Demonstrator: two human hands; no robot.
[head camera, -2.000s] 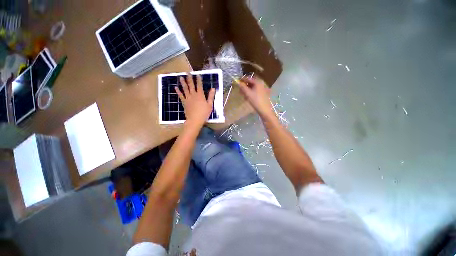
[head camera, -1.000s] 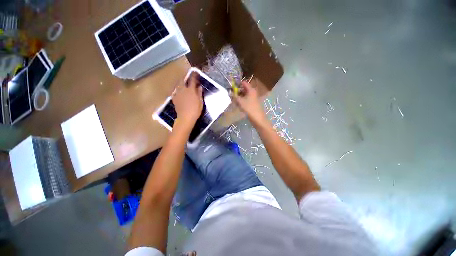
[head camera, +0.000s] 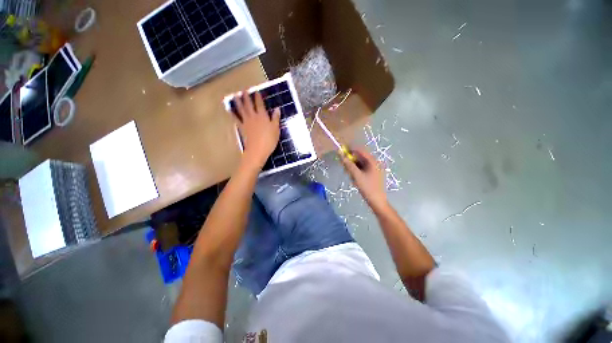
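Observation:
A solar panel (head camera: 290, 128) lies face up at the table's front edge beside the cardboard box, slightly turned. My left hand (head camera: 258, 128) rests flat on its dark face with fingers spread. My right hand (head camera: 366, 175) is just right of the panel, closed around the yellow-and-black handle of a trimming tool (head camera: 347, 153). The tool's thin shaft points up and left to the panel's right edge. Thin pale strips (head camera: 341, 102) show near its tip.
An open cardboard box (head camera: 366, 74) holds a tangled whitish heap (head camera: 314, 77). A thick panel stack (head camera: 213, 57) stands beside it. A white-topped panel (head camera: 124, 169) and a tall stack (head camera: 43, 209) are at left. Tape rolls and dark panels lie far left. Offcuts litter the floor.
The panel was turned diagonally and now sits at a smaller tilt, with another edge toward the right. My left hand is spread flat on it again. My right hand has moved down and right with the tool.

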